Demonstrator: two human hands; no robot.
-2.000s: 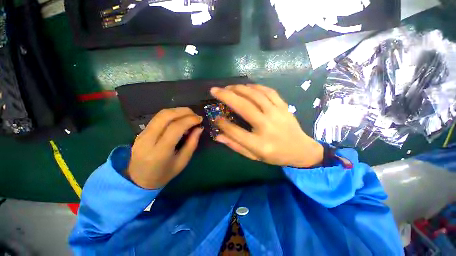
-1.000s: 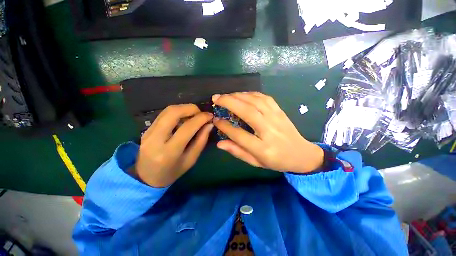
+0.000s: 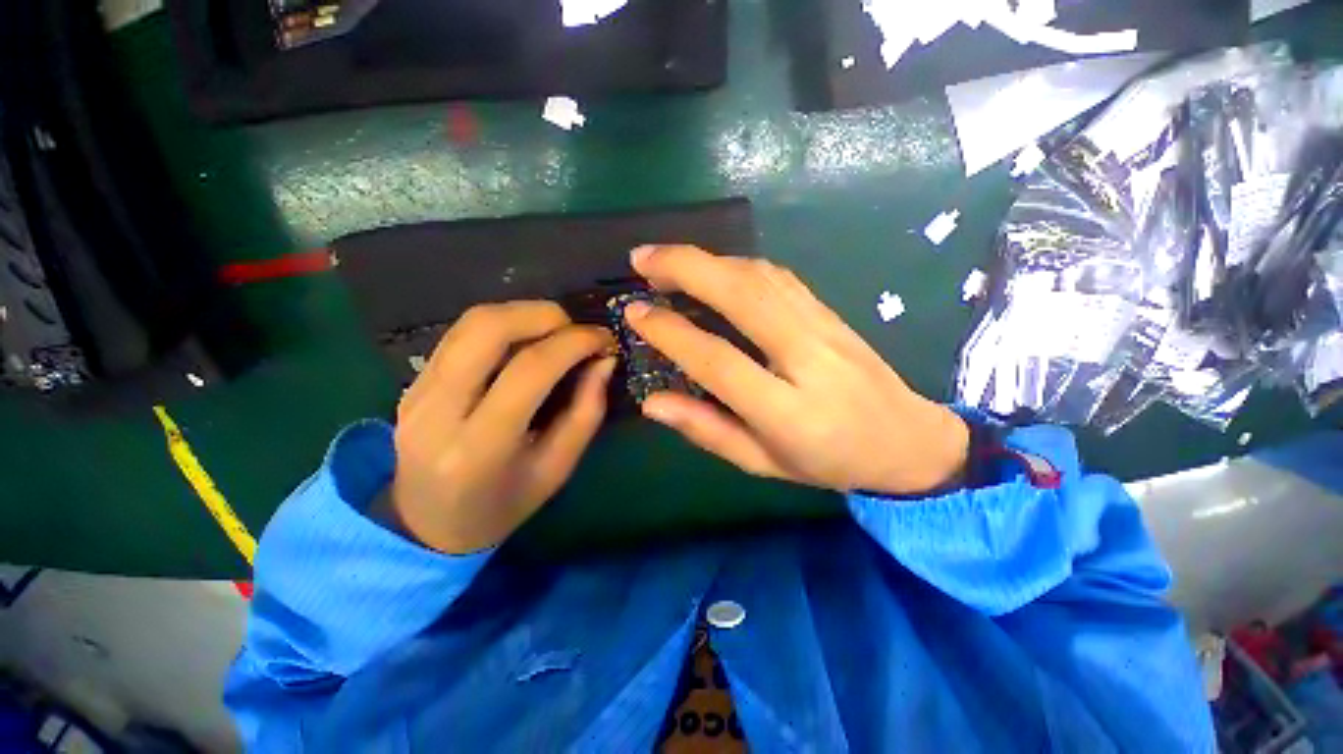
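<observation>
The phone housing lies on the black foam pad [image 3: 486, 265], mostly hidden under both hands. Its populated main board [image 3: 642, 354] shows between my hands as a dark, speckled patch. My right hand [image 3: 803, 376] rests over the board end, with the fingers spread around it and the thumb at its near edge. My left hand [image 3: 501, 420] has its thumb and index fingertips close together at the board's left edge. Whether a small part is between them is hidden.
Dark trays stand at the far side, one with white strips [image 3: 957, 22]. A shiny heap of bagged components [image 3: 1164, 251] is at right, beside a white paper sheet [image 3: 1016, 106]. White scraps [image 3: 943, 226] are scattered on the green mat. Black material [image 3: 89, 221] lies at left.
The right index finger has lifted and straightened slightly over the board, and the right fingers are spread a little more. The left fingertips stay at the board's left edge. The view has shifted slightly.
</observation>
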